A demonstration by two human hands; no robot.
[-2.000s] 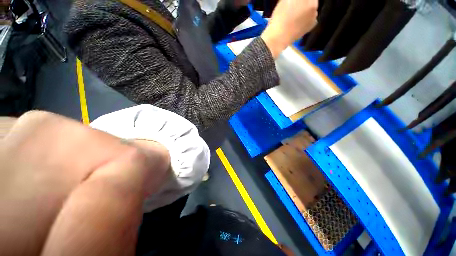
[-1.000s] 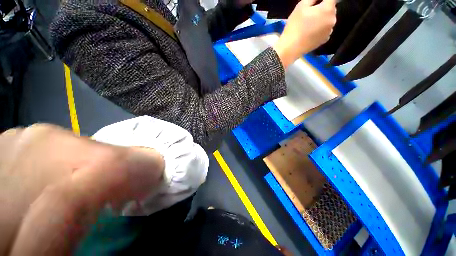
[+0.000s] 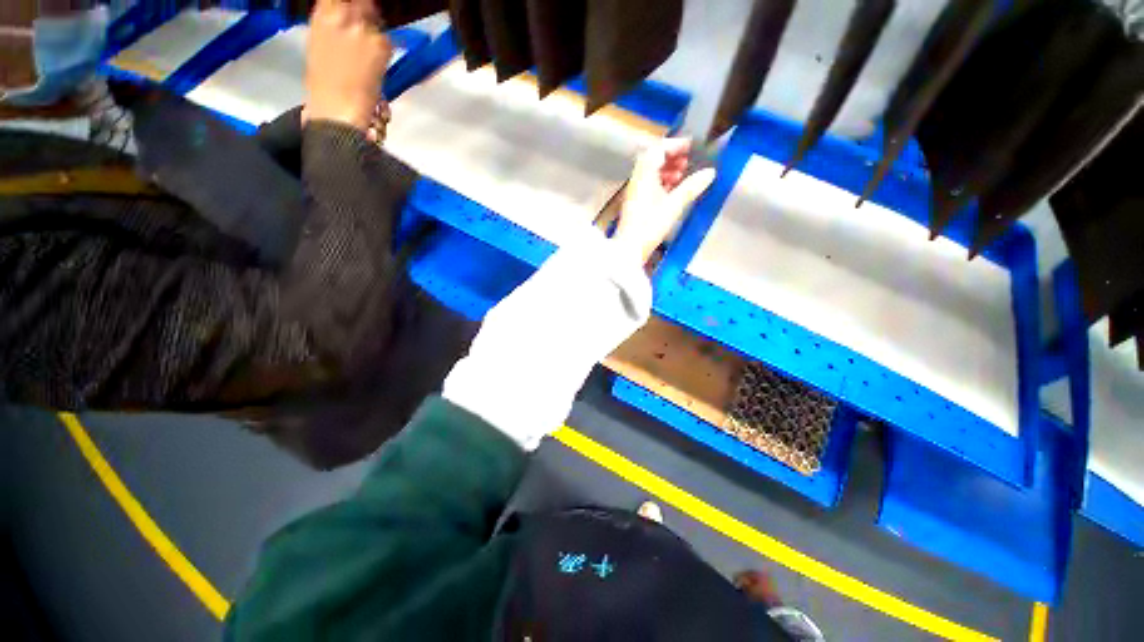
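My left hand is raised over the gap between two white-lined blue trays, its thumb apart from curled fingers. A thin brown edge shows beside it; whether it is held is unclear. A white sleeve cover and green sleeve are on this arm. The tray lies right of the hand and another tray left of it. Dark brown leather pieces hang above and beyond the hand. My right hand is not visible.
A person in dark tweed stands at the left, a hand raised over the trays. Below the trays is a wooden board with rings at one end, on a lower blue shelf. The grey floor has yellow lines.
The view has turned right, so the other person is further left. My left hand, large and close before, now reaches forward to the trays. More hanging pieces show.
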